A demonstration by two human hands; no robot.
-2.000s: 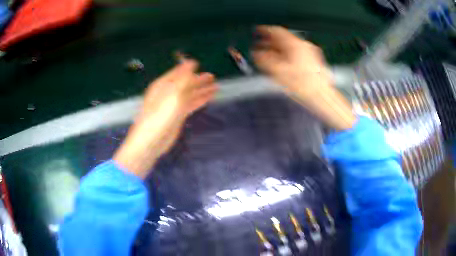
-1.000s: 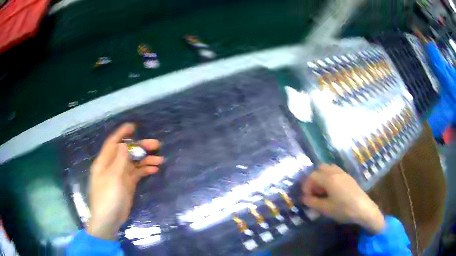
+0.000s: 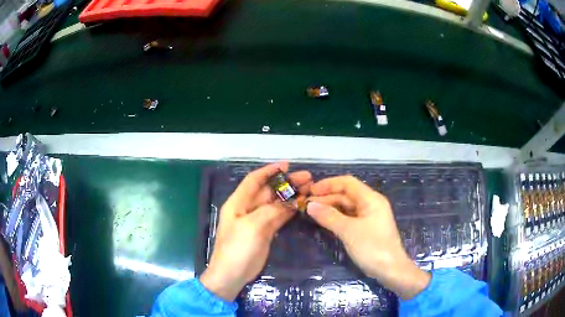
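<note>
My left hand (image 3: 248, 229) is shut on a small dark and gold flex circuit module (image 3: 284, 187), held at the fingertips. My right hand (image 3: 353, 223) meets it, its thumb and forefinger closed on the amber end of the module (image 3: 302, 203). Both hands are above the dark blister tray (image 3: 433, 204), which has rows of moulded pockets and strong glare at its near side. The hands and sleeves hide part of the tray.
The green conveyor belt (image 3: 229, 68) carries several small modules, beyond a pale rail (image 3: 155, 146). A red tray (image 3: 148, 8) is at the far side. A red bin (image 3: 62, 217) with silvery bags is left. A filled clear tray (image 3: 515, 247) and a white scrap (image 3: 498, 215) are right.
The view has swung left and levelled. My right hand has left the tray's near right area and joined my left hand at the module. The near row of gold strips is out of sight.
</note>
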